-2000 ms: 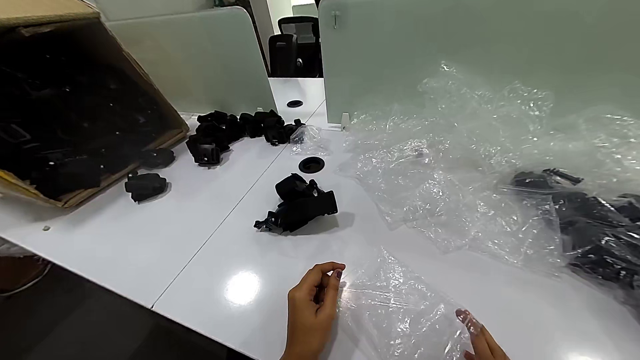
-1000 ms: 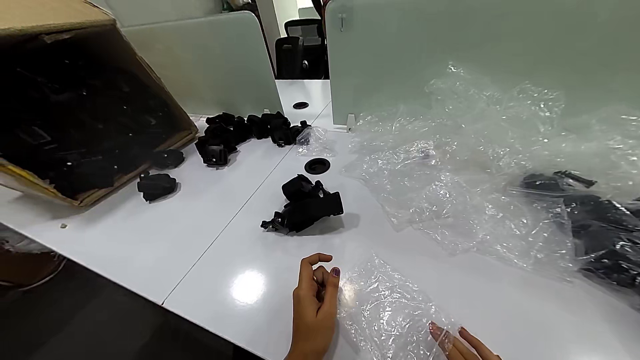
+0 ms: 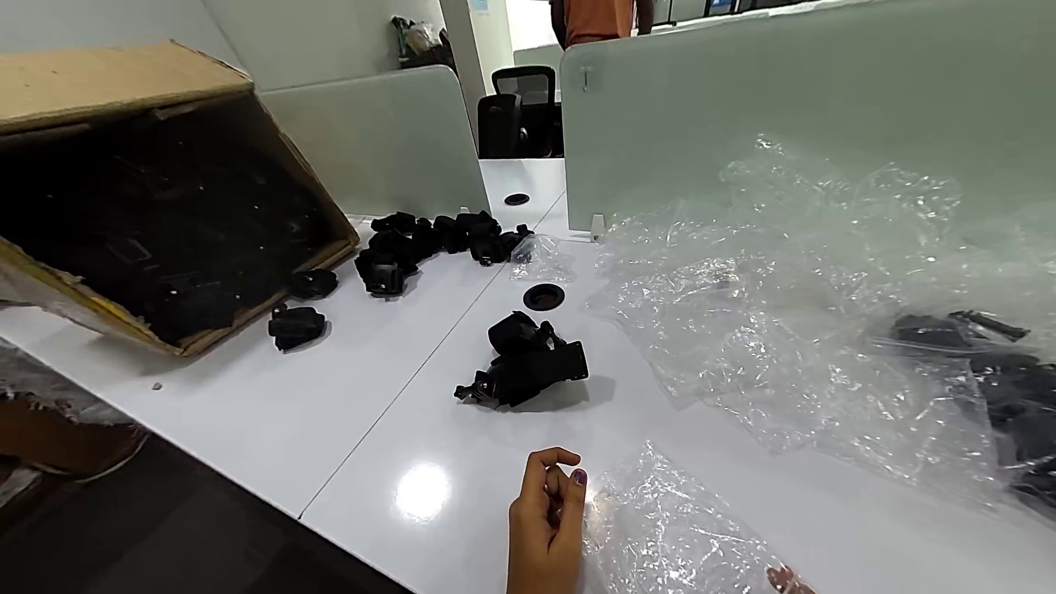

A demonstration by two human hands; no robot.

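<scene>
Near the bottom middle is my left hand (image 3: 546, 524), its fingers curled beside the edge of a clear plastic bag (image 3: 660, 528); whether it pinches the bag cannot be told. Only fingertips of my right hand (image 3: 788, 580) show at the bottom edge, at the bag's lower right, seen against the plastic. Beyond my left hand a black strap bundle with a plastic mount (image 3: 528, 367) lies on the white table, touched by neither hand.
An open cardboard box (image 3: 124, 78) lies on its side at left, black items inside. More black bundles (image 3: 396, 252) lie behind. Clear plastic bags (image 3: 784, 330) heap at right, with black items (image 3: 1023, 404) among them. Frosted partitions (image 3: 784, 99) stand behind. A person (image 3: 598, 21) is beyond.
My right hand has moved down, mostly out of view; earlier more of its fingers showed on the bag. The view has tilted up somewhat, and a person now shows beyond the partition.
</scene>
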